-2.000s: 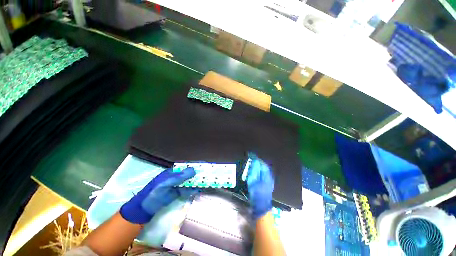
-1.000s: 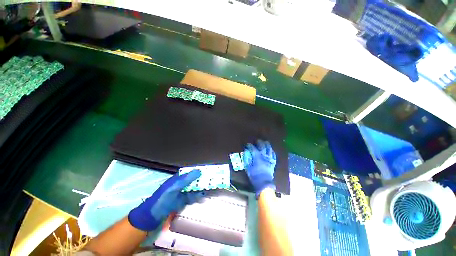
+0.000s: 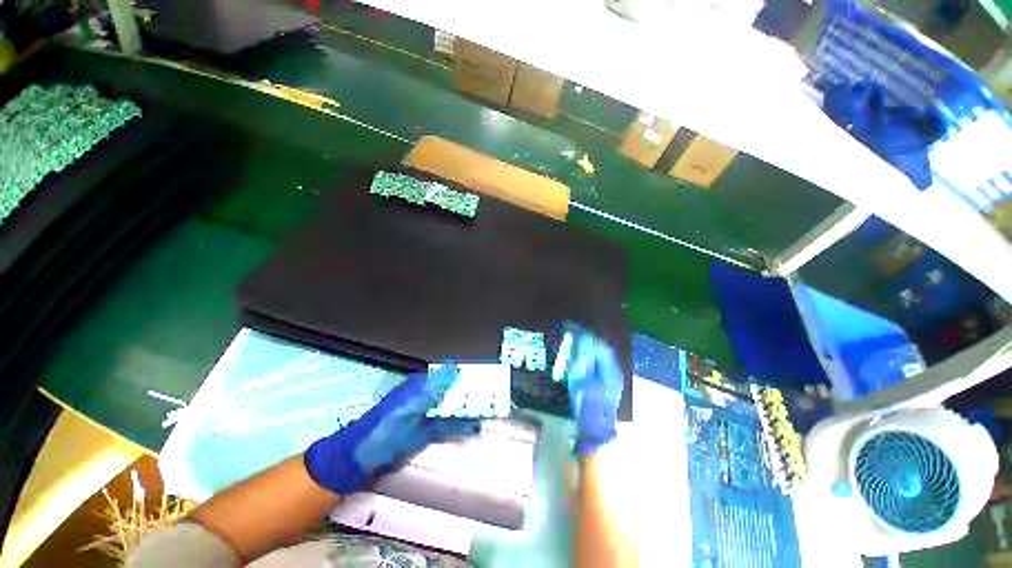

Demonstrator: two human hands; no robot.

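Note:
My left hand [image 3: 388,430], in a blue glove, holds a white-green PCB panel strip [image 3: 471,391] over the metal block [image 3: 466,475]. My right hand [image 3: 591,383], gloved and blurred, holds a small narrow board piece [image 3: 564,356] by the right front of the black sheets. Another small board piece [image 3: 523,347] lies on the black sheets [image 3: 444,275], between the panel strip and my right hand. A short green board row [image 3: 424,194] lies at the far edge of the sheets.
A cardboard strip [image 3: 486,175] lies behind the stack. Finished board rows [image 3: 56,139] on black sheets stand at left. The waste carton [image 3: 83,477] with pale sticks is front left. A strip with yellow blocks [image 3: 777,433] and a desk fan [image 3: 908,477] are at right.
The panel strip in my left hand is shorter. A small board piece now lies free on the black sheets, and my right hand holds another piece. The view has shifted a little.

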